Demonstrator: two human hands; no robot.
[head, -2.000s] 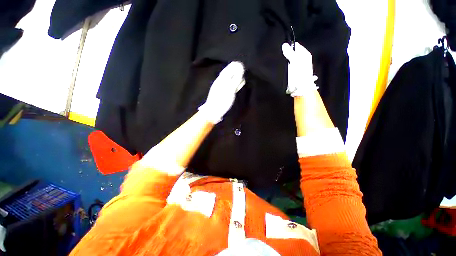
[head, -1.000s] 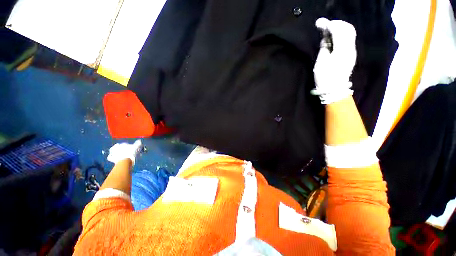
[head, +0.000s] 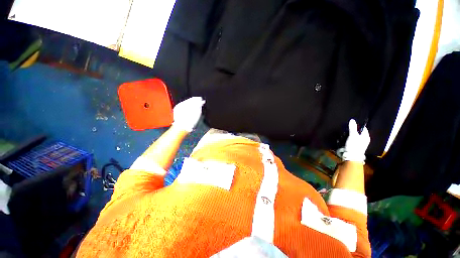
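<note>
A black coat (head: pixel 267 95) lies spread over the table, its bottom edge close to my body. One round button with a pale glint shows on its right part. My left hand (head: pixel 188 114), in a white glove, is at the coat's lower left edge; whether the fingers grip the cloth is not clear. My right hand (head: pixel 357 139), also gloved in white, is at the lower right of the coat with thumb and finger raised. A small dark thing, perhaps thread snips (head: pixel 364 124), shows at its fingertips, mostly hidden.
The white table (head: pixel 96 22) has yellow edging. A red stool (head: pixel 146 105) stands beside it at the left. A blue crate (head: pixel 50 169) with dark cloth is at the lower left. Another dark garment (head: pixel 423 131) hangs at the right. A red object (head: pixel 437 211) lies at the lower right.
My left hand has come from beside the stool to the coat's lower left edge. My right hand has moved down towards the hem. The coat's front and button now appear lower and further right.
</note>
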